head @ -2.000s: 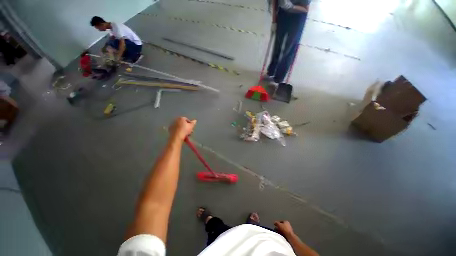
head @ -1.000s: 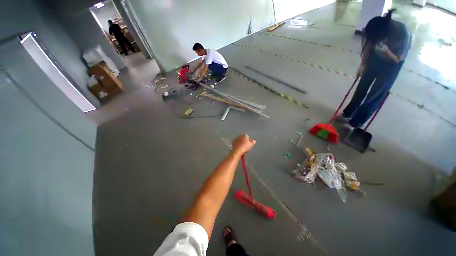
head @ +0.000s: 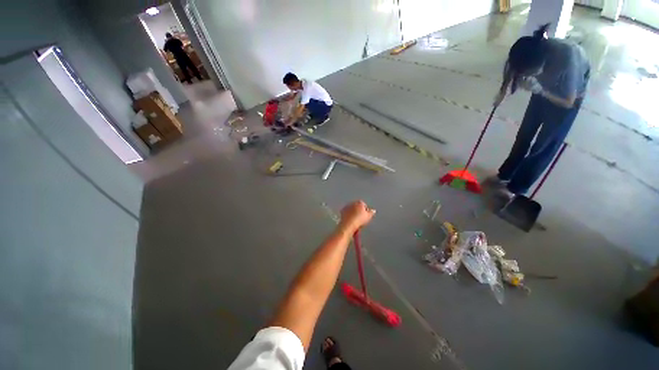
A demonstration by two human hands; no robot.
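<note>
My left hand is closed around the top of the red broom handle, arm stretched forward. The straight narrow red broom head rests on the grey floor just ahead of my sandalled foot. My right hand is not in view. A crumpled pile of clear plastic wrap and scraps lies on the floor to the right of my broom, not touching it. Beyond it a person holds a second broom with a flared red-green head and a black long-handled dustpan.
A person crouches by the wall beside a red machine. Long metal profiles and a small yellow item lie nearby. Brown cartons stand left, near a doorway with another person. A brown box edge shows at right.
The view has swung left since the oldest frame, and my right hand has left the picture. The other person's flared broom has shifted slightly away from the scrap pile. My grip is unchanged.
</note>
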